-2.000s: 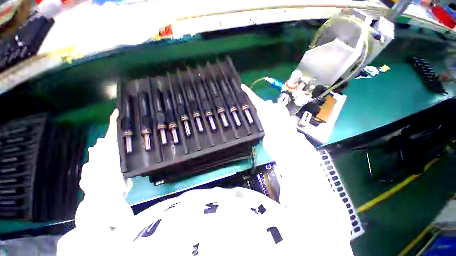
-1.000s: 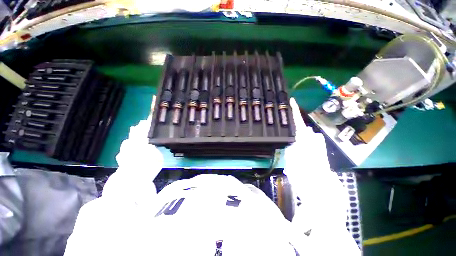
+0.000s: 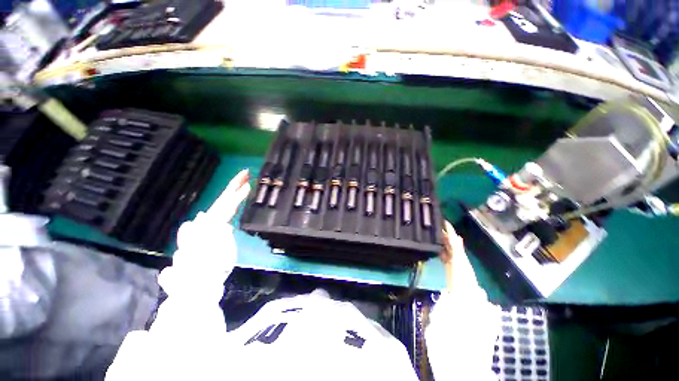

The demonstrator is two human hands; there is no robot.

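A black ribbed parts tray point(image 3: 342, 232) sits on top of stacked black trays on the green bench. Several glossy black handle housings point(image 3: 354, 167) with copper rings and metallic ends lie in its slots. My left hand point(image 3: 235, 192) is beside the tray's left side, fingers extended, with a small gap to the tray and nothing seen in it. My right hand point(image 3: 448, 242) is at the tray's lower right side, against or very near it. Its fingers are partly hidden and washed out by glare.
Another stack of filled black trays point(image 3: 112, 167) stands at left, near a person's grey sleeve point(image 3: 89, 298). A pneumatic press point(image 3: 618, 164) with an orange-brown fixture point(image 3: 567, 242) stands at right. A perforated tray point(image 3: 521, 346) is below the bench edge. A raised shelf point(image 3: 417, 63) runs behind.
The view has swung and shifted, so the tray and press sit lower in it. My left hand has come away from the tray's left side. My right hand stays at the right side.
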